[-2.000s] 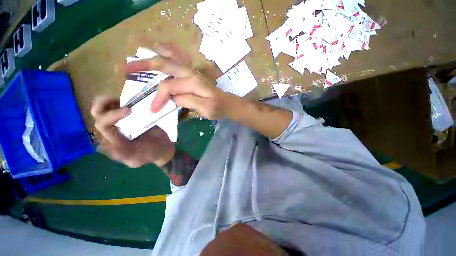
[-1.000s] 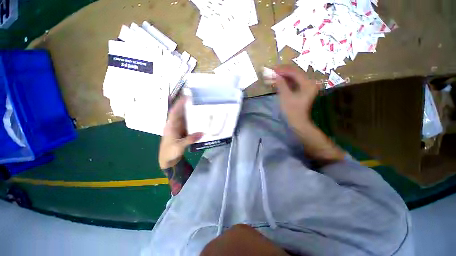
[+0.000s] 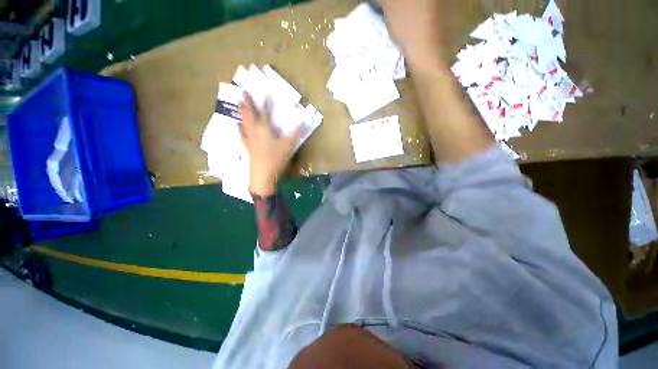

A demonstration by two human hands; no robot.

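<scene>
White cartons with a black band (image 3: 232,162) lie fanned in a stack left of the middle. My left hand (image 3: 268,144) rests on this stack with its fingers spread; whether it grips a carton is unclear. My right hand (image 3: 413,18) is blurred and cut off by the top edge, at the far end of the white leaflets (image 3: 364,83); its fingers are hidden. One leaflet (image 3: 376,138) lies apart, nearer to me. A loose heap of small white slips with red marks (image 3: 512,76) is to the right.
A blue bin (image 3: 112,144) with a crumpled white item (image 3: 63,162) stands at the left end of the cardboard-covered table (image 3: 173,79). White trays (image 3: 84,16) line the far left. An open brown box holding white and clear material (image 3: 641,212) is low at right.
My left hand has moved from the carton near my body onto the stack and no longer holds it up. My right hand has moved from beside the slips up to the top edge.
</scene>
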